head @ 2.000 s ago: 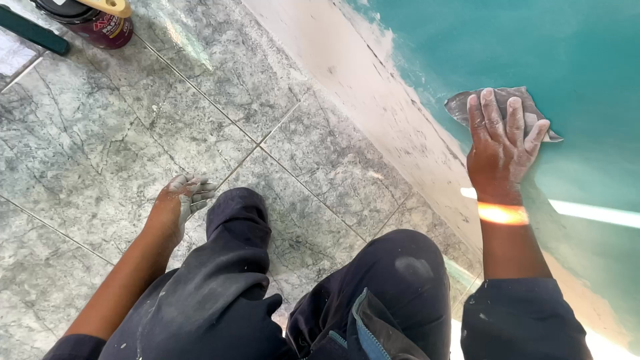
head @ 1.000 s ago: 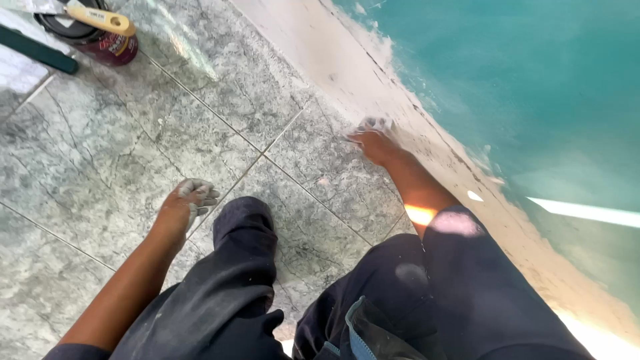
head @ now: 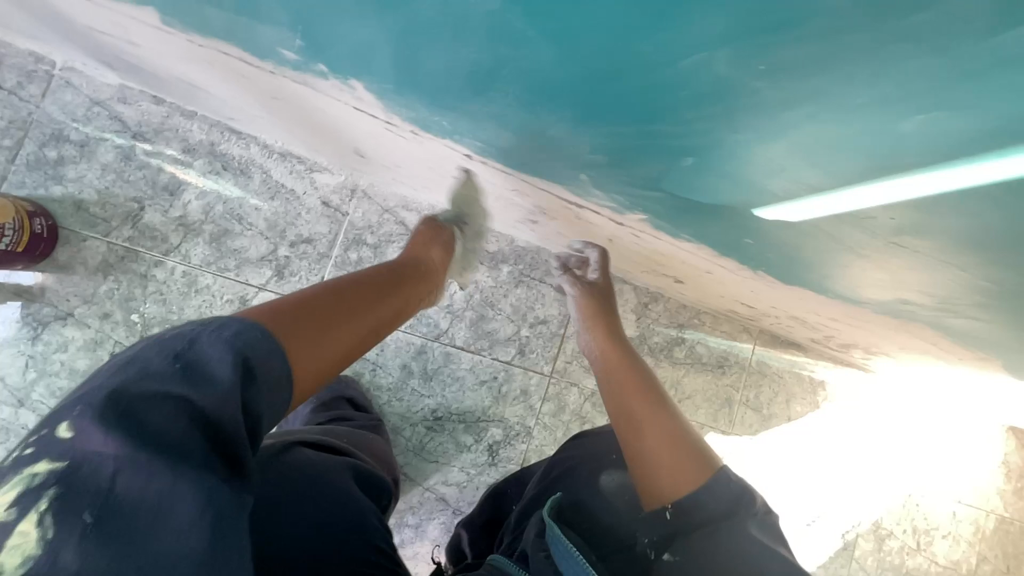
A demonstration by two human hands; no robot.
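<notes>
A blurred grey sheet, apparently sandpaper [head: 470,210], is pinched in my left hand [head: 440,244], held over the floor close to the foot of the wall. My right hand [head: 586,268] is raised to its right, dusted white, with the fingers curled; nothing shows between them. Beyond both hands runs the pale, plastered lower strip of the wall [head: 384,148], with rough edges against the turquoise paint [head: 608,88] above it.
Marbled grey floor tiles [head: 496,320] lie beneath my hands and knees. A dark red paint can [head: 28,232] stands at the left edge. Strong sunlight [head: 880,448] falls on the floor at the right, and a bright streak [head: 888,188] crosses the wall.
My right hand was flat on the turquoise wall with the sheet two seconds ago; the sheet is now in my left hand, which has moved toward the wall. The view has turned.
</notes>
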